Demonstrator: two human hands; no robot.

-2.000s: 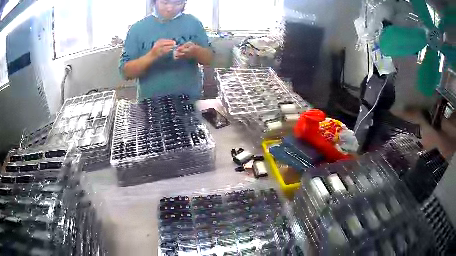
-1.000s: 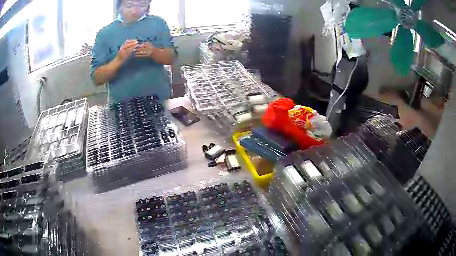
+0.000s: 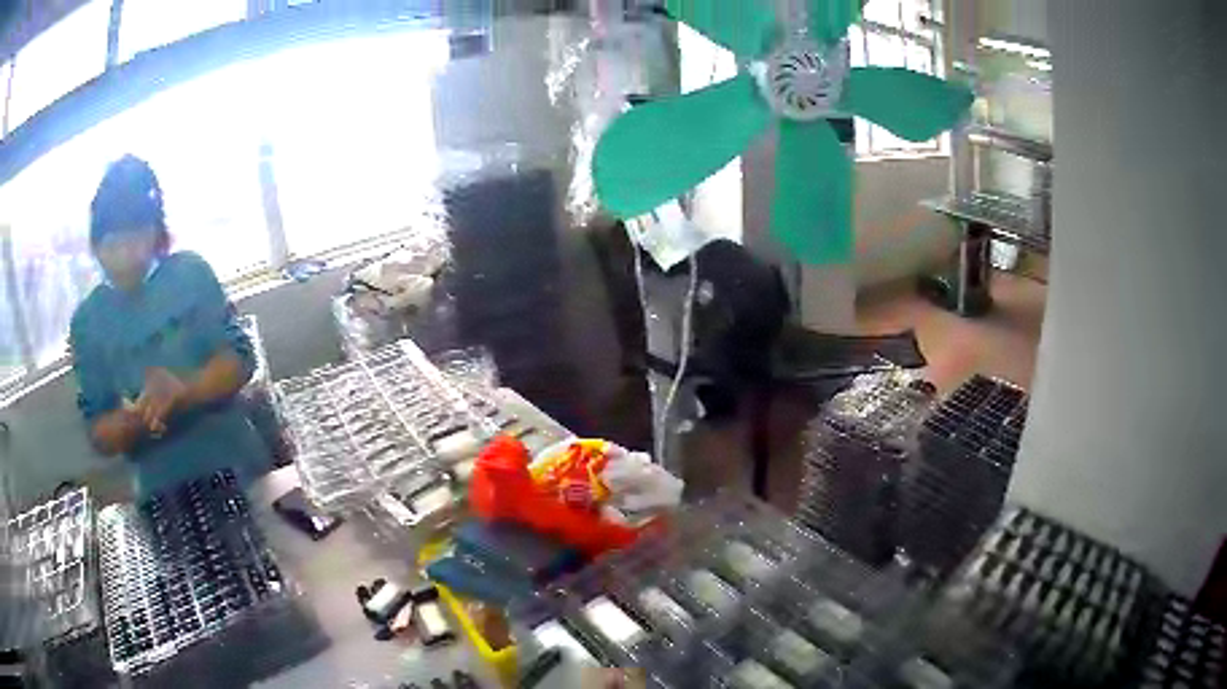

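The near right blister tray (image 3: 834, 572) holds pale white parts (image 3: 615, 621) in its pockets and stands tilted at the bottom centre-right. A small blurred skin-toned patch at the bottom edge, by the tray's near left corner, may be a fingertip of my right hand (image 3: 616, 677); what it touches is hidden. My left hand is not in view. Loose black and white parts (image 3: 431, 621) lie on the table left of the yellow bin (image 3: 482, 643). A few small black parts (image 3: 451, 682) show at the bottom edge.
A dark packet (image 3: 498, 559) and red bag (image 3: 538, 509) lie on the bin. Tray stacks stand left (image 3: 189, 579), behind (image 3: 370, 431) and far right (image 3: 1063, 572). A dark flat phone (image 3: 307, 513) lies on the table (image 3: 323, 579). A person faces me at left. A green fan (image 3: 803, 84) is above.
The view has swung right and up, so the bench things sit further left and lower. The near centre tray has mostly left the picture. The facing person's hands are lower.
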